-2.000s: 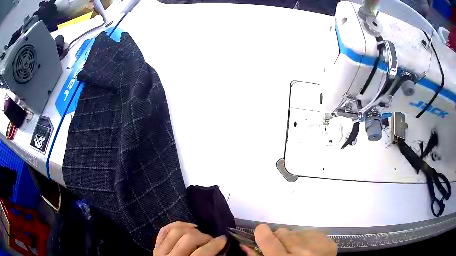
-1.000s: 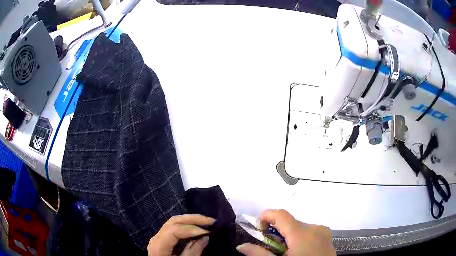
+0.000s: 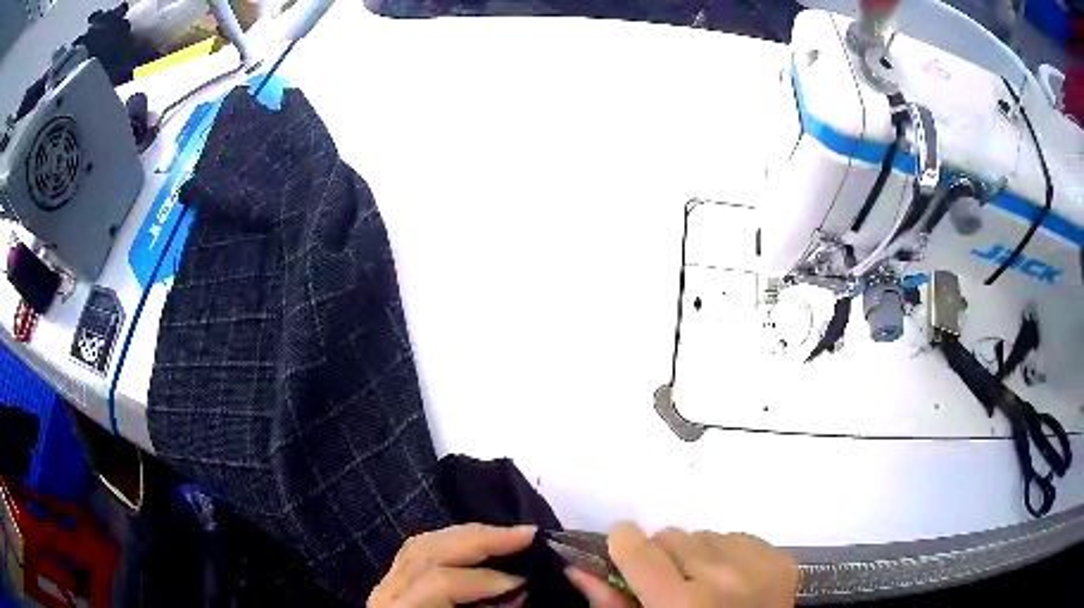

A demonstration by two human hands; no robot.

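Observation:
A dark checked garment panel point(image 3: 291, 321) lies on the left of the white table and runs down over its front edge. A small plain dark piece point(image 3: 493, 488) is bunched at the table's front edge. My left hand point(image 3: 458, 567) pinches it, partly cut off by the bottom edge. My right hand point(image 3: 701, 570) holds thread snips point(image 3: 580, 550), mostly hidden in the fingers, with a bit of green showing. Their metal blades point left and meet the dark cloth by my left fingertips. Whether the blades are closed I cannot tell.
A white sewing machine point(image 3: 880, 154) with a blue stripe stands at the right. Black shears point(image 3: 1022, 428) lie in front of it. A grey box with a fan grille point(image 3: 71, 166) is at the left edge. Blue and red crates point(image 3: 65, 552) show below left. A ruler-like strip point(image 3: 915, 575) edges the table.
My right hand has brought the snips back to the dark piece, after they were turned up and more visible a second ago. The dark piece's top has sunk a little. The checked panel has stayed put.

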